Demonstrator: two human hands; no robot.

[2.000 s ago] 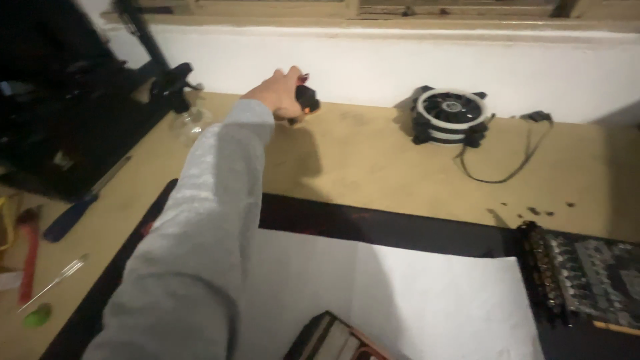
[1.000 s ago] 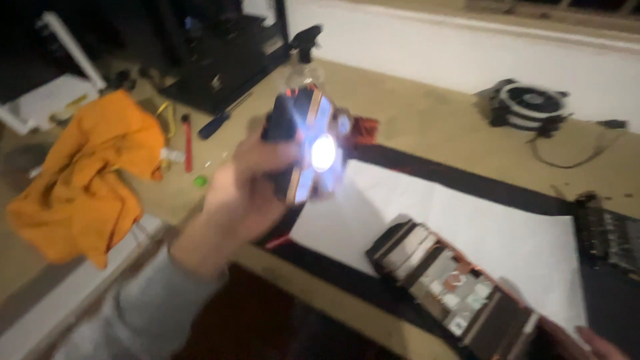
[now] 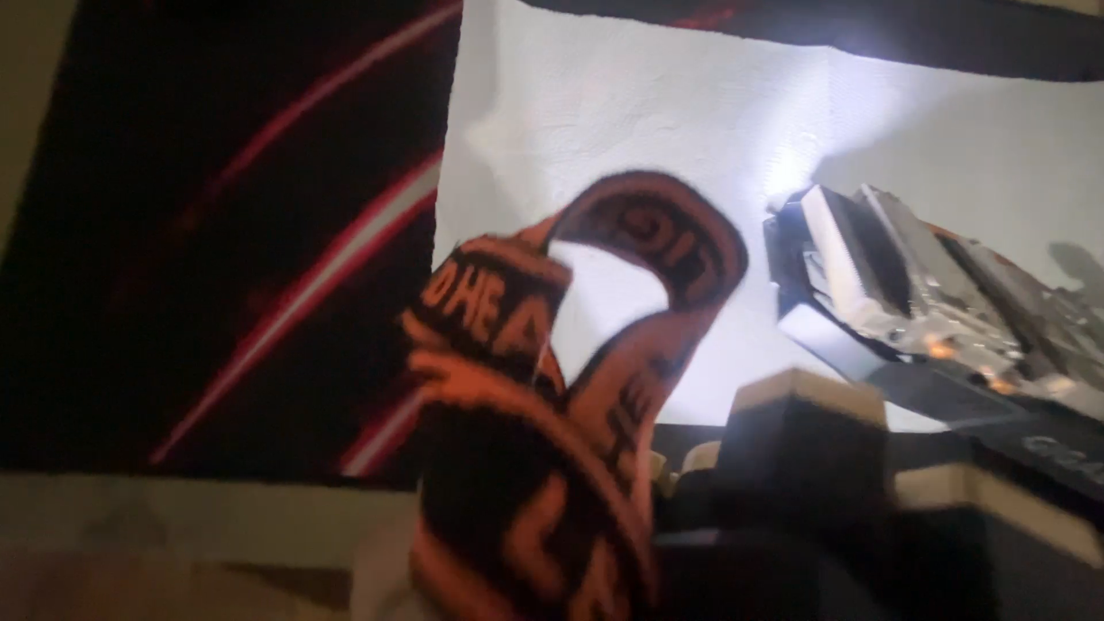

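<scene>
A black and orange elastic headlamp strap (image 3: pixel 509 379), bearing lettering, loops close to the camera above white paper (image 3: pixel 690 121). A blurred skin-toned patch, apparently part of my left hand (image 3: pixel 384 561), shows at the bottom edge beside the strap; its fingers cannot be made out. Dark blocky shapes with tan faces (image 3: pixel 802 440) fill the lower right, too blurred to name surely. My right hand is out of view. At the right, a finned metal heatsink in a black shroud (image 3: pixel 940 302), which looks like a graphics card cooler, lies on the paper under bright white light.
A black desk mat (image 3: pixel 172 285) with red and white streaks lies beneath the paper and extends to the left. The pale tabletop edge (image 3: pixel 216 509) runs below the mat. A strip of dark mat also shows behind the paper.
The lit headlamp, held up in my left hand a second ago, has come close to the camera, its strap now in front. The view has turned steeply downward, and my right hand has left it.
</scene>
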